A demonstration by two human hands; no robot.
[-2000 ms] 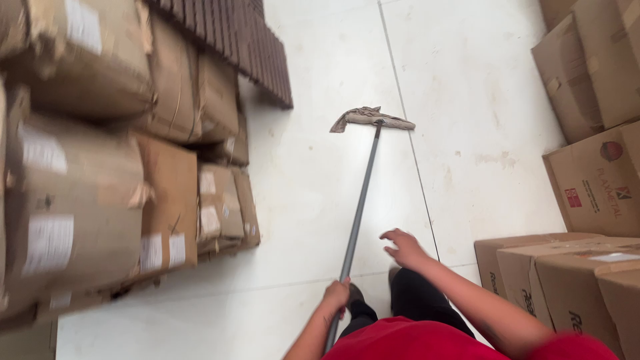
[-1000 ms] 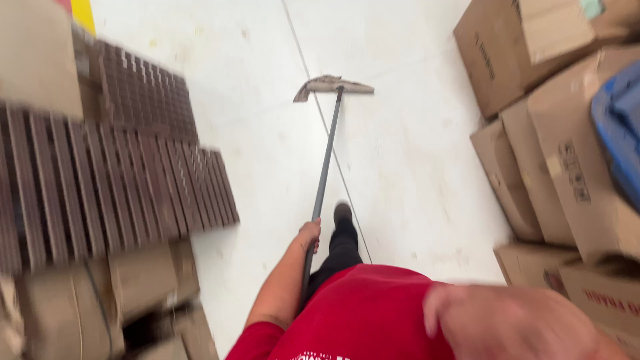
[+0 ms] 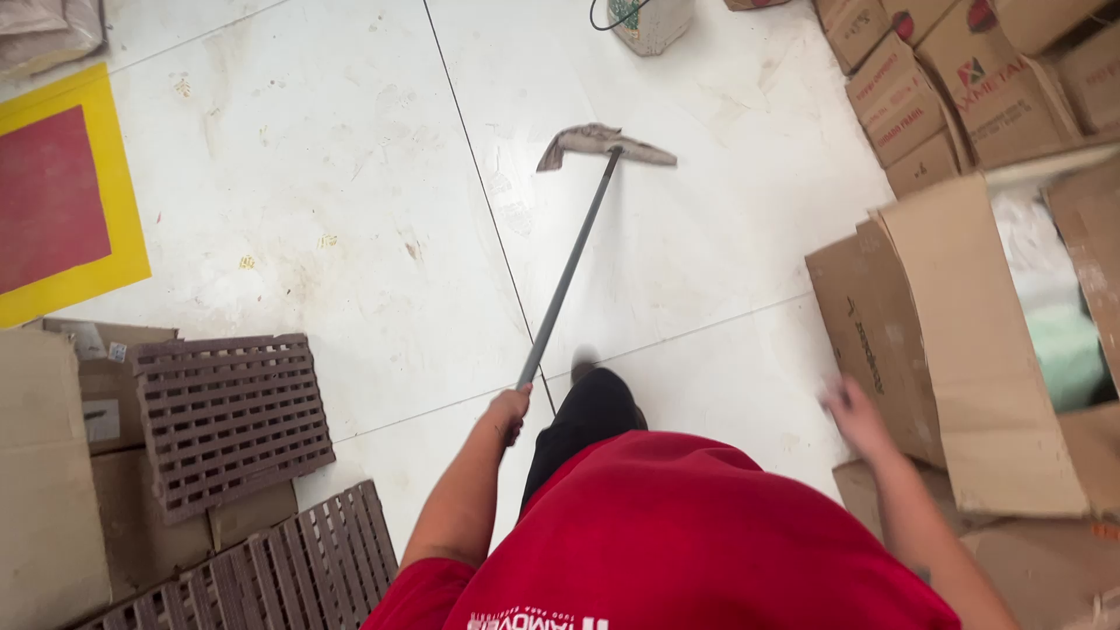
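My left hand [image 3: 509,413] is closed around the grey pole [image 3: 569,271] of a floor squeegee or mop. At the pole's far end a dirty greyish-brown cloth [image 3: 584,140] lies draped over the crossbar, resting on the white floor. My right hand [image 3: 852,409], slightly blurred, hangs out to the right with its fingers apart and nothing seen in it, near an open cardboard box [image 3: 884,350].
Cardboard boxes [image 3: 997,96] are piled along the right. Brown slatted plastic panels [image 3: 236,420] and more boxes stand at the lower left. A whitish container [image 3: 654,26] sits ahead on the floor. A yellow-bordered red floor marking [image 3: 127,175] is at the left.
The view has moved forward along the floor, bringing the container and the whole floor marking into sight. My right hand has swung from in front of the red shirt out to the right.
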